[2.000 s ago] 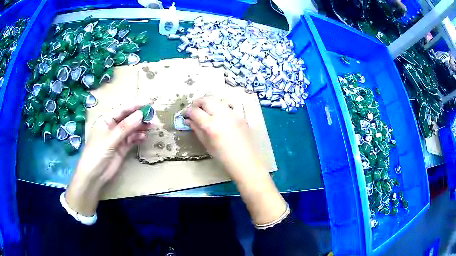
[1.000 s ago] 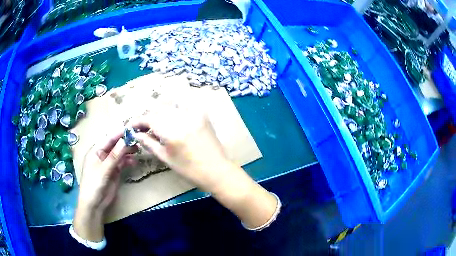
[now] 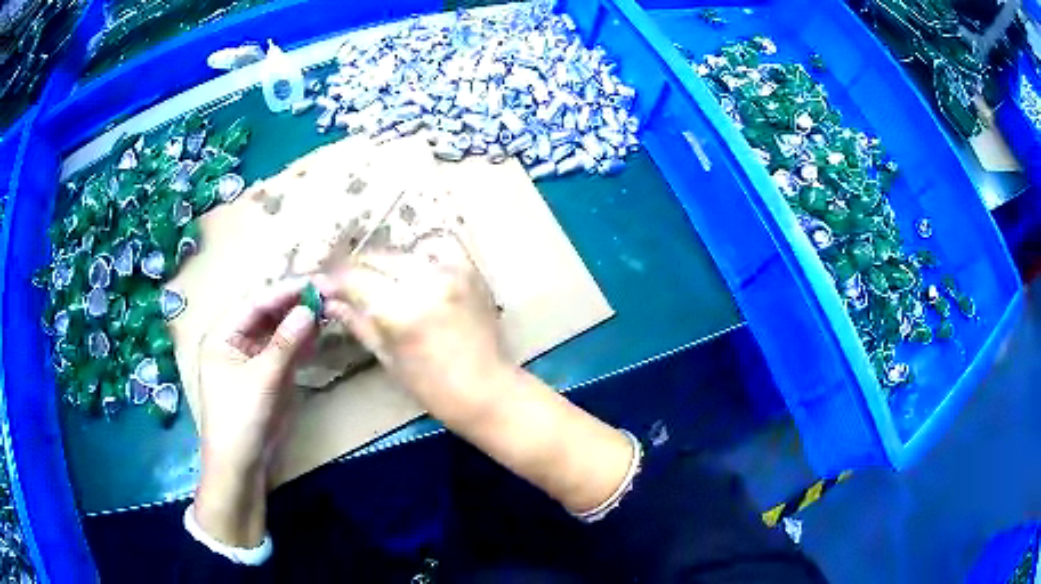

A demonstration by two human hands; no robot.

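Observation:
A small green shell [image 3: 312, 300] is pinched between the thumb and fingers of my left hand [image 3: 257, 359]. My right hand [image 3: 417, 314] is at the shell's right side, its fingertips close to it. A thin pale applicator stick [image 3: 381, 221] slants up and right from my right fingers. The stained pad [image 3: 331, 211] lies under both hands on a larger tan cardboard sheet [image 3: 548, 274]. The glue dish cannot be made out. The shell's open face is mostly hidden by my fingers.
Loose green shells [image 3: 126, 262] lie at the left. Silvery inserts [image 3: 491, 86] are heaped at top centre, beside a white bottle [image 3: 281, 82] and a small white item [image 3: 235, 56]. A blue bin [image 3: 788, 342] at the right holds green parts with silvery centres.
My right hand has gone from the dish to the shell in my left hand. The stick now shows above my right fingers. The view has turned, so the bench appears tilted.

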